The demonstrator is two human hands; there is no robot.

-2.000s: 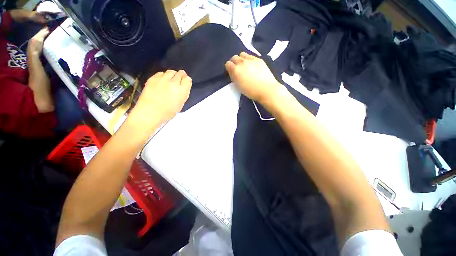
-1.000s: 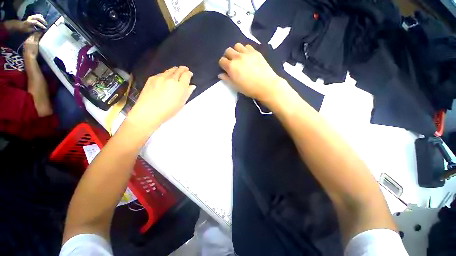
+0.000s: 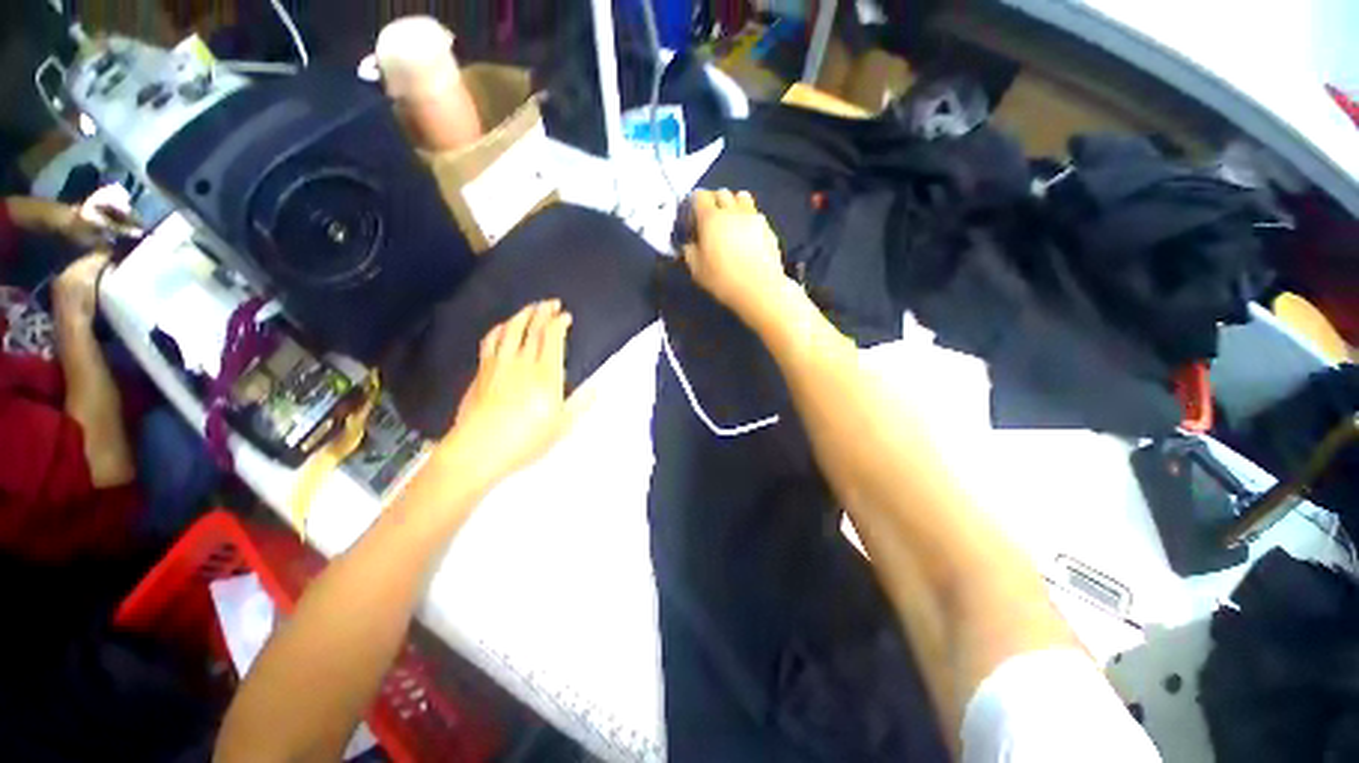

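A black garment panel [image 3: 574, 261] with a rounded end lies flat at the far side of the white table [image 3: 552, 552]. My left hand [image 3: 517, 385] rests on its near edge, palm down, fingers slightly apart. My right hand [image 3: 727, 251] is at the panel's right side, fingers curled down on black cloth; whether it grips the cloth is unclear. A longer black piece [image 3: 745, 552] runs from under my right forearm to the front edge. A white line [image 3: 713, 420] curves over it.
A black speaker-like box [image 3: 321, 216], a cardboard box [image 3: 499, 164], and a purple-corded item stand at left. A heap of black garments [image 3: 1028, 283] lies at right. A red basket [image 3: 224, 574] is below the table edge. Another person [image 3: 82, 403] sits at far left.
The view has tilted up, showing more of the background. My right hand has moved to the far right side of the panel. My left hand has flattened on the cloth.
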